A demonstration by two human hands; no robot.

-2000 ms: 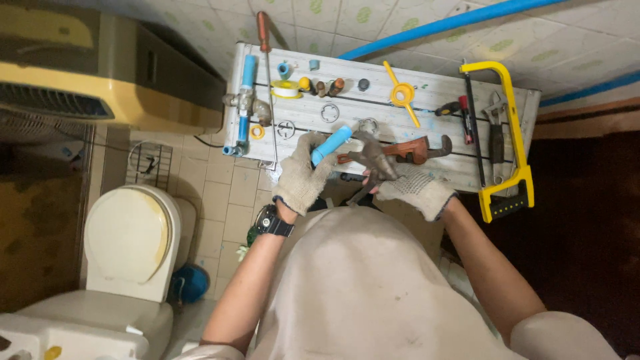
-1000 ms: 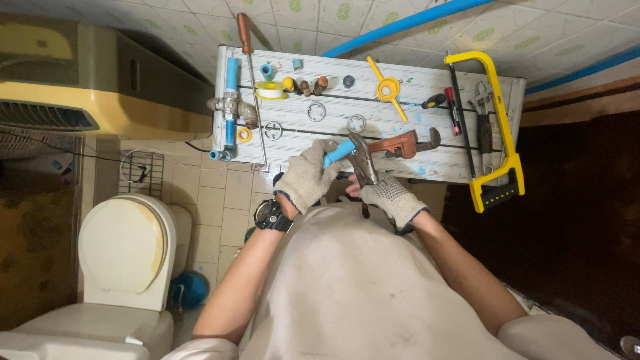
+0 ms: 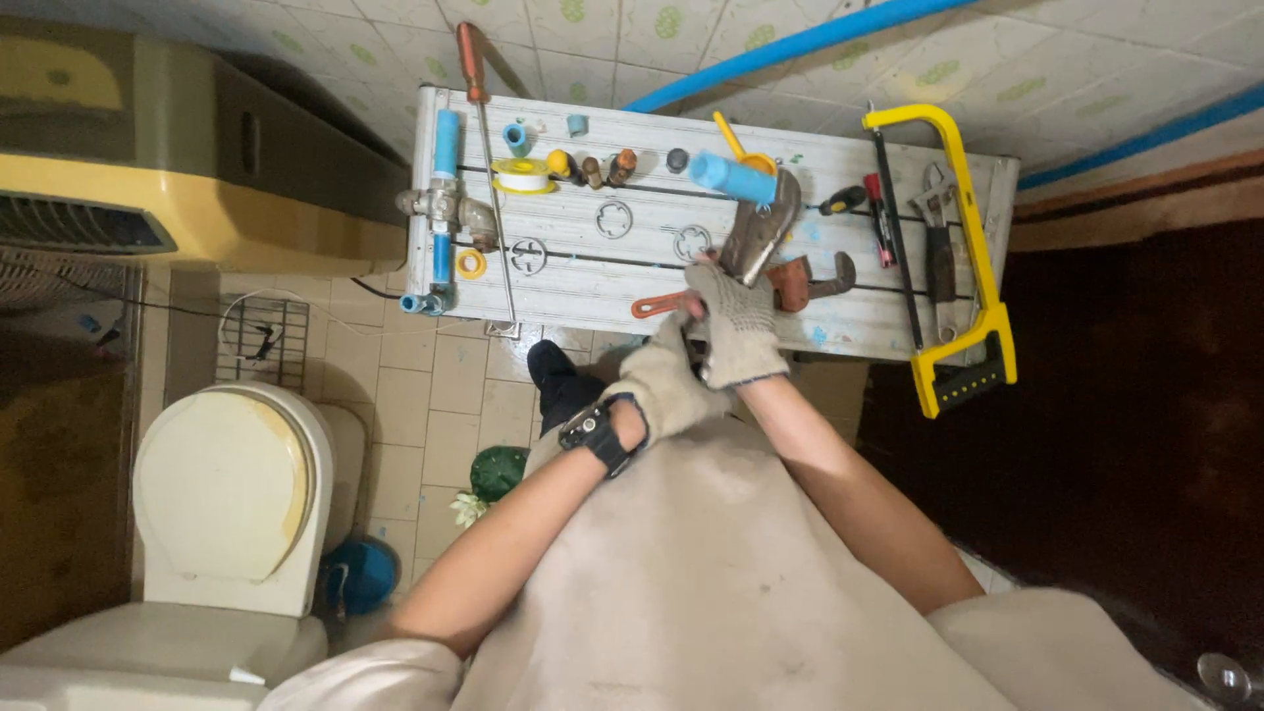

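A plier-like metal hand tool [image 3: 760,232] is raised over the near half of the slatted bench [image 3: 622,281]. A short blue plastic pipe [image 3: 731,178] sits at its jaws, pointing up and left. My right hand [image 3: 736,321], in a knitted glove, is closed round the tool below the jaws. My left hand [image 3: 671,380], gloved too, presses against the right hand at the tool's lower end; its fingers are partly hidden. Behind my right hand lies an orange pipe wrench [image 3: 790,283], its handle end showing at the left.
Left on the bench are a long screwdriver [image 3: 472,64], a blue pipe assembly with metal fittings [image 3: 446,143] and thread tape [image 3: 523,176]. A yellow hacksaw [image 3: 963,178] and an adjustable wrench [image 3: 940,257] lie right. A toilet [image 3: 222,484] stands lower left.
My left hand has left the blue pipe and moved down toward the tool's lower end. The pipe now stays at the jaws, raised farther over the bench.
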